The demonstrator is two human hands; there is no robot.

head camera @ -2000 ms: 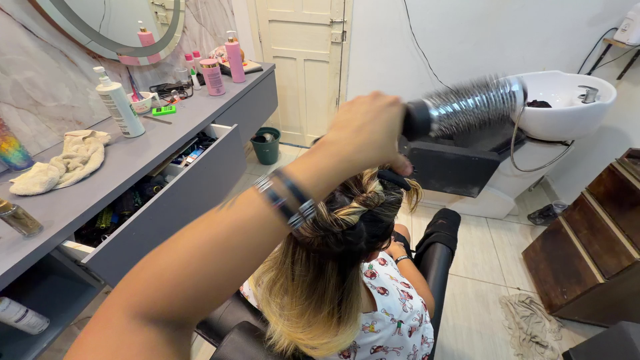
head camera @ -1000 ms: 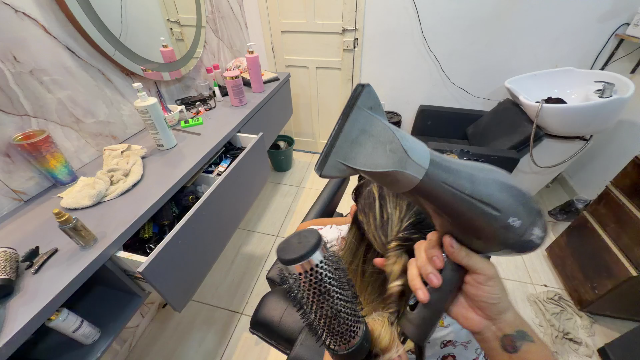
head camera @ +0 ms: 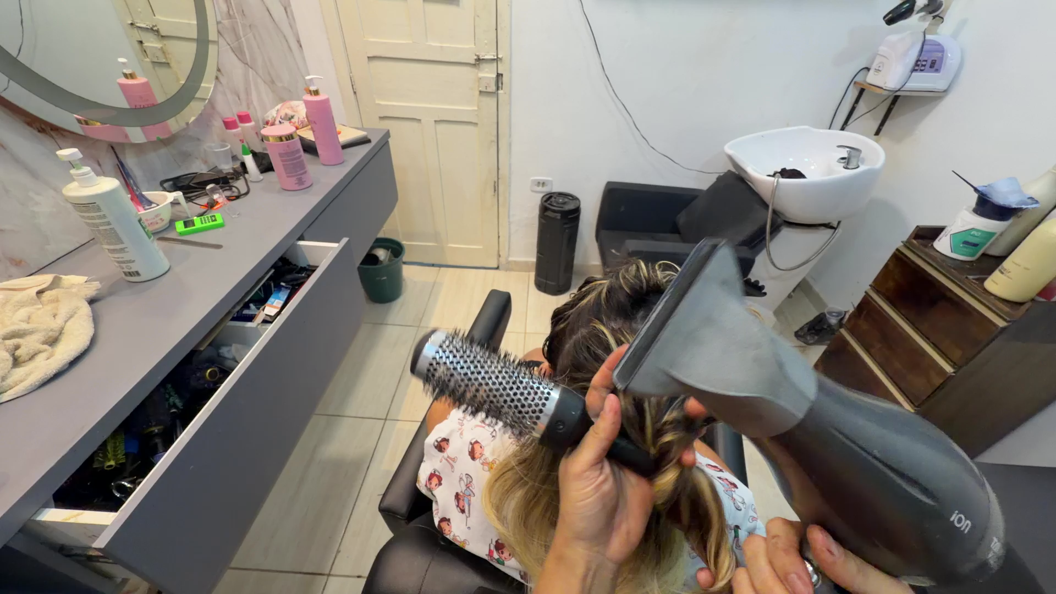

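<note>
My left hand (head camera: 606, 478) is closed around the handle of a round metal-barrel hairbrush (head camera: 491, 384), whose bristled barrel points left. Its fingers also touch the twisted hair (head camera: 668, 429) of a seated person. Low at the right, my right hand (head camera: 813, 557) holds a black hair dryer (head camera: 874, 462) with a flat grey concentrator nozzle (head camera: 709, 338) beside the person's head. The dryer's handle is partly out of the frame. Long blond hair (head camera: 528, 495) hangs over a printed garment (head camera: 458, 478).
An open drawer (head camera: 239, 429) juts from the grey counter (head camera: 214, 272) on the left. Bottles and a towel (head camera: 41, 330) lie on that counter. Behind the person are a green bin (head camera: 381, 272), a black cylinder (head camera: 558, 247) and a white wash basin (head camera: 804, 177). A wooden cabinet (head camera: 924, 330) stands right.
The raised brush seen two seconds ago is now low beside the hair. The dryer, absent from the oldest frame, has moved right and lower since one second ago. The view has shifted.
</note>
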